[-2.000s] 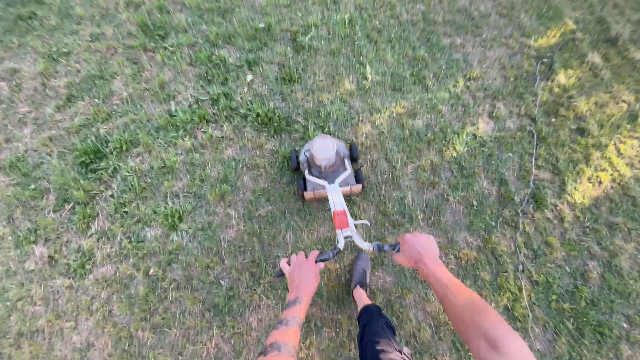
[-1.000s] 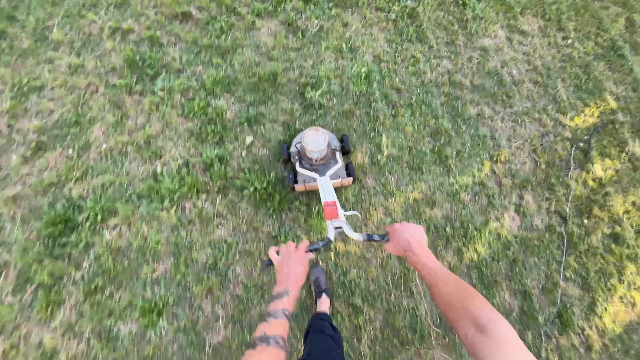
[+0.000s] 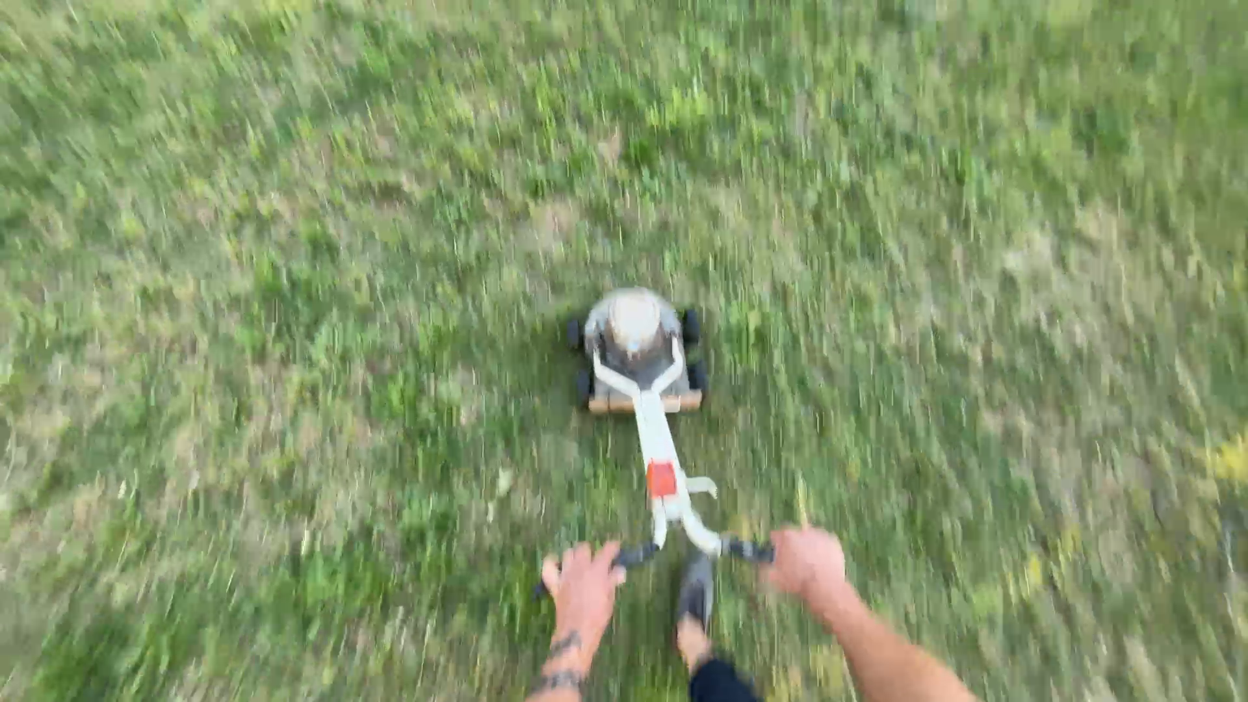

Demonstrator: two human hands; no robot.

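A push lawn mower with dark wheels and a pale round motor cover stands on the grass at the middle of the view. Its white handle, bearing a red box, runs down toward me and forks into two black grips. My left hand rests over the left grip, fingers curled onto it; the fingertips are blurred. The right grip ends in my right hand, which is closed around it. A small white lever sticks out to the right of the handle.
Patchy green and dry grass surrounds the mower. One foot in a dark shoe is just behind the handle, between my hands. Some yellow plants show at the right edge. The ground is motion-blurred.
The mower has moved over the lawn, with both hands staying at its grips. The yellow patches at the right have mostly left the view.
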